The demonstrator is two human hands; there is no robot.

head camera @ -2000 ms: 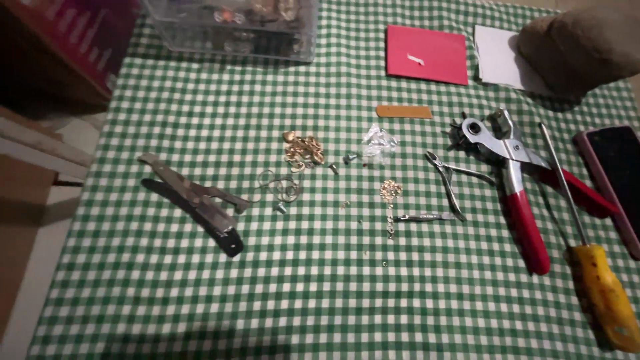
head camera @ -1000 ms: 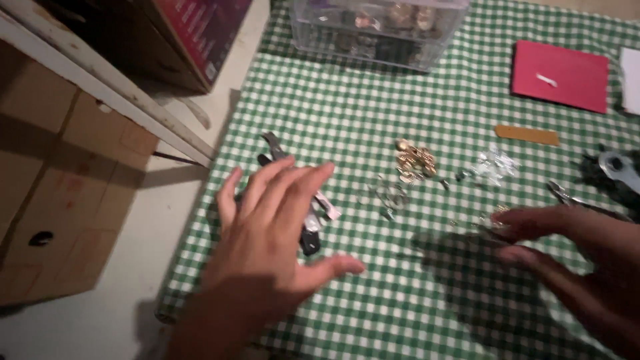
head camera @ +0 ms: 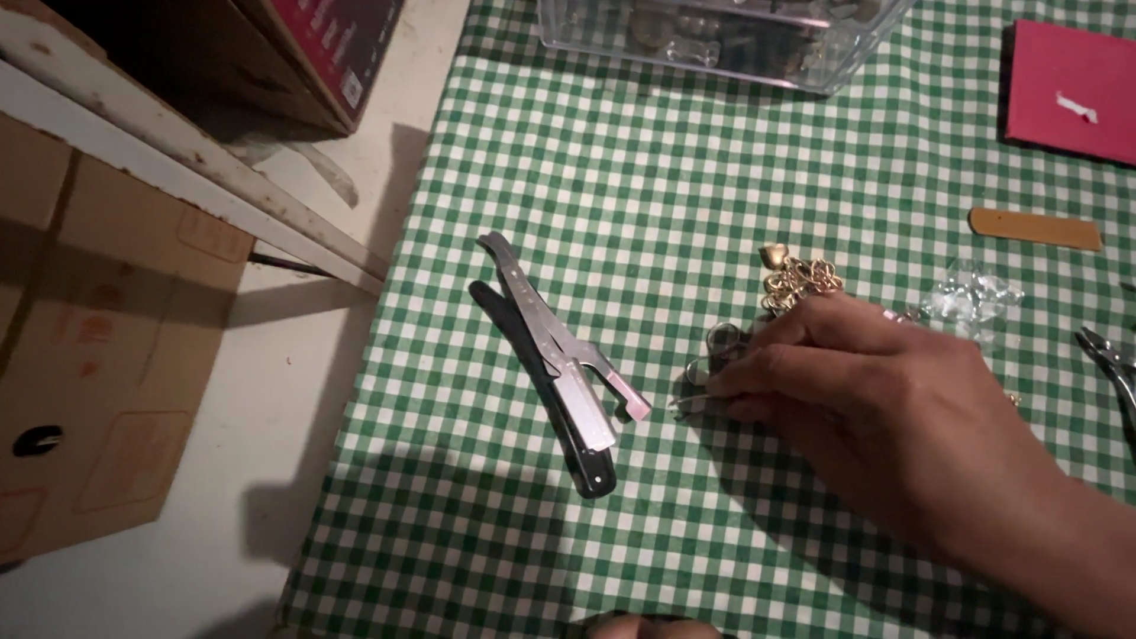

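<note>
My right hand (head camera: 852, 399) is closed around small metal tweezers (head camera: 695, 404), their tips pointing left just below some thin metal rings (head camera: 721, 342). Its fingers cover part of the area beside a pile of gold-coloured chain with a heart charm (head camera: 775, 256). To the left lies an unfolded straight razor (head camera: 555, 373) with a black handle, near neither hand's fingers. Of my left hand (head camera: 655, 627) only fingertips show at the bottom edge; whether it holds anything is hidden.
A clear plastic box (head camera: 692, 60) of small parts stands at the back. Clear plastic bits (head camera: 972, 297), a tan strip (head camera: 1034, 229), a pink card (head camera: 1074, 93) and pliers (head camera: 1109, 359) lie to the right. Past the table's left edge are a white metal frame (head camera: 195, 160) and cardboard boxes (head camera: 115, 346).
My left hand has moved from over the razor down to the bottom edge. My right hand has moved left to the thin rings. The razor now lies uncovered. The view has shifted.
</note>
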